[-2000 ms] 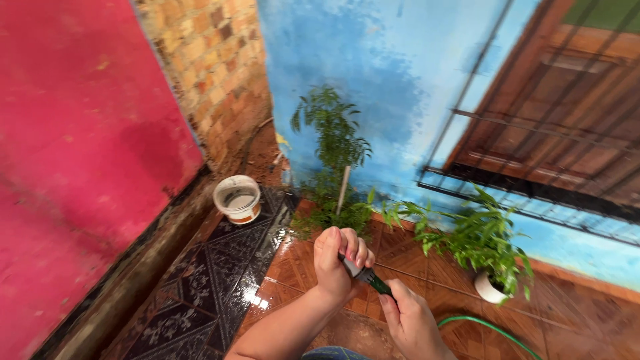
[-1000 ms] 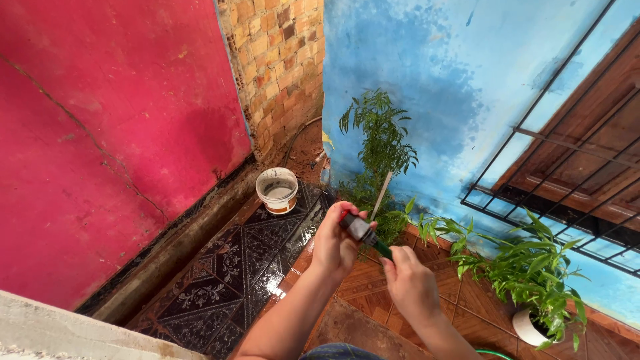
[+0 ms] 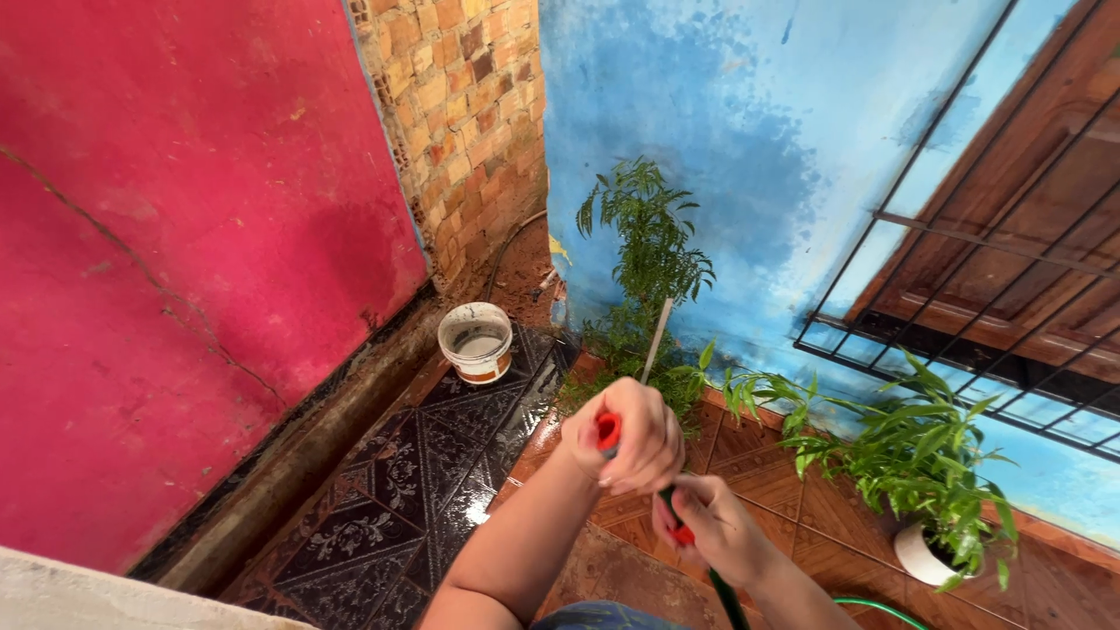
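Observation:
My left hand [image 3: 632, 437] is closed around a hose nozzle or connector with a round red end [image 3: 606, 432], which points up and to the left. Just below and to the right, my right hand [image 3: 713, 529] grips the dark green hose [image 3: 728, 599], with a red part showing between its fingers. The two hands are nearly touching. Most of the fitting is hidden by my fingers. Beyond them a leafy plant [image 3: 652, 236] and a thin pale stick [image 3: 657, 341] stand against the blue wall.
A white plastic bucket [image 3: 475, 341] stands on wet black tiles [image 3: 385, 525]. To the right are a plant in a white pot [image 3: 932, 557], a barred window [image 3: 1006, 254] and a length of lighter green hose [image 3: 879, 610]. A red wall [image 3: 219, 219] with a raised ledge borders the left.
The fitting, seen with a grey part a second ago, now shows its red end towards me. My left hand has turned around it. A red part now shows at my right hand.

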